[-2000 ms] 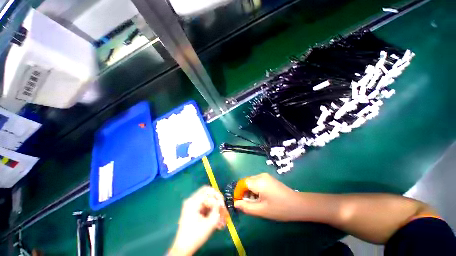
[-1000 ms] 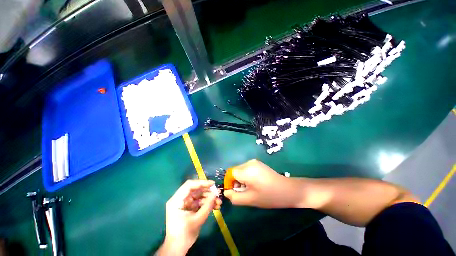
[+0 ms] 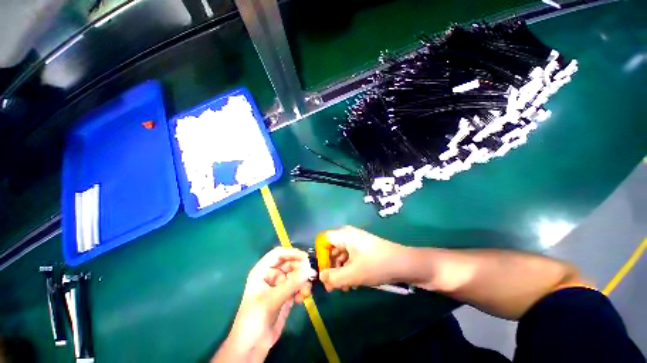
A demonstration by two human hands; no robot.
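My left hand (image 3: pixel 273 287) pinches a small white connector (image 3: pixel 311 274) between thumb and fingertips, over the yellow line. My right hand (image 3: pixel 355 261), with an orange-yellow cover (image 3: pixel 323 251) on a finger or thumb, holds a small group of black leads (image 3: pixel 312 259) right beside it. The hands nearly touch. A white end (image 3: pixel 397 288) shows below my right wrist. Whether a lead sits in the connector cannot be told. The large pile of black leads (image 3: pixel 433 106) lies at the upper right, with white connectors along its near edge.
The smaller blue tray (image 3: pixel 186 205) holds white housings. The larger blue tray (image 3: pixel 120 166), left of it, holds white strips and a tiny red piece. Black and white harness bundles (image 3: pixel 76 312) lie at the lower left. A metal post (image 3: pixel 273 57) stands behind the trays.
The view has shifted so the trays sit further left and higher than two seconds ago. My hands have stayed close together. The white end below my right wrist now shows more.
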